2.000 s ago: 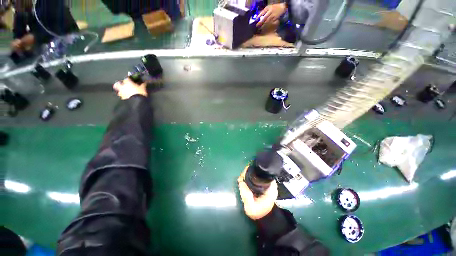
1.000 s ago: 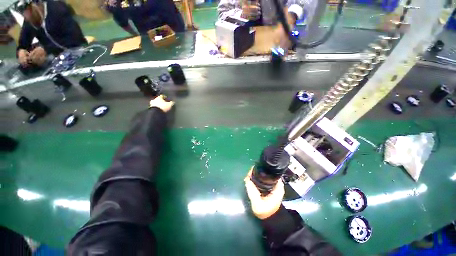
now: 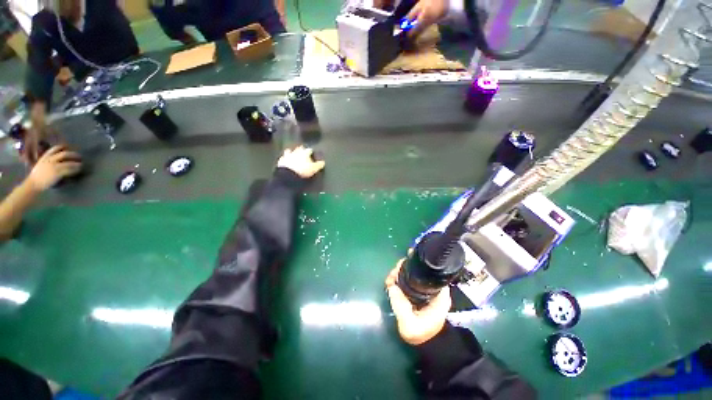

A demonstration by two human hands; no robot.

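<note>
My right hand (image 3: 421, 316) is closed around the thick black electric screwdriver (image 3: 434, 262), held upright beside the left edge of the screw feeder (image 3: 539, 234). My left hand (image 3: 300, 161) is stretched out over the conveyor belt (image 3: 375, 156), just below two black cylindrical housings, one on the left (image 3: 254, 123) and one on the right (image 3: 301, 103). A small round part with wires (image 3: 281, 113) lies between them, partly blurred. Whether my left fingers hold anything is unclear. Two black-rimmed round units, an upper (image 3: 560, 308) and a lower (image 3: 567, 354), lie on the green bench right of my right hand.
A metallic coil (image 3: 593, 129) and pale post slant over the feeder. A plastic bag (image 3: 648, 230) lies at right. More housings and discs sit on the belt, one housing glowing purple (image 3: 482, 92). Another person's hand (image 3: 55, 166) reaches in from the left. People work across the belt.
The housings and discs on the belt have moved right, and my left hand has moved right alongside them. Another person's hand has come in at left. My right hand still holds the screwdriver near the feeder.
</note>
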